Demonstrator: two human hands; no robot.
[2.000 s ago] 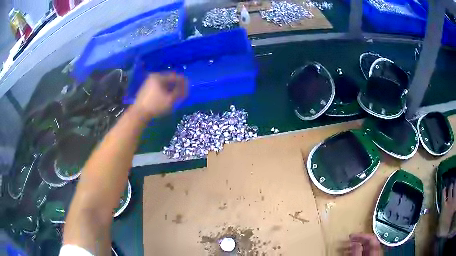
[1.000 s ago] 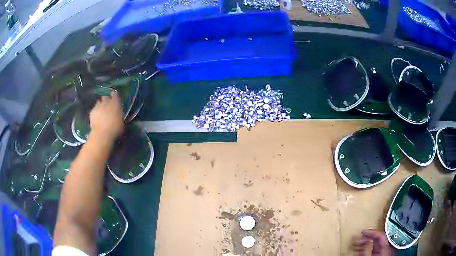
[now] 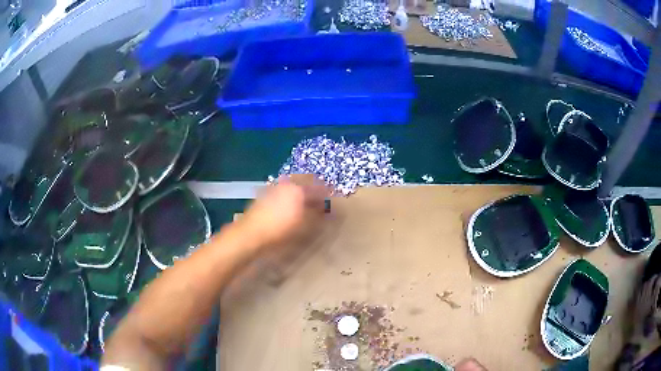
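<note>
My left hand [image 3: 293, 209] is motion-blurred at the near left edge of the heap of small silver fittings [image 3: 344, 161]. A small dark spot shows at its fingertips; whether the fingers hold anything cannot be told. My right hand [image 3: 470, 364] is mostly cut off by the bottom edge. Just left of it, the rim of a green housing [image 3: 418, 364] shows at the bottom edge, mostly out of the picture. Whether the right hand touches it cannot be told. Two white discs [image 3: 348, 325] lie on the stained cardboard [image 3: 413, 253].
Many green housings [image 3: 174, 226] are piled at left. Several more [image 3: 513, 235] lie at right. A blue bin [image 3: 319, 80] stands behind the heap, with other blue bins behind and at lower left. A metal upright [image 3: 632, 119] stands at right.
My left hand has moved from over the piled housings at left to the fittings heap. A green housing rim has appeared at the bottom edge. My right hand is now lower and further left, mostly cut off.
</note>
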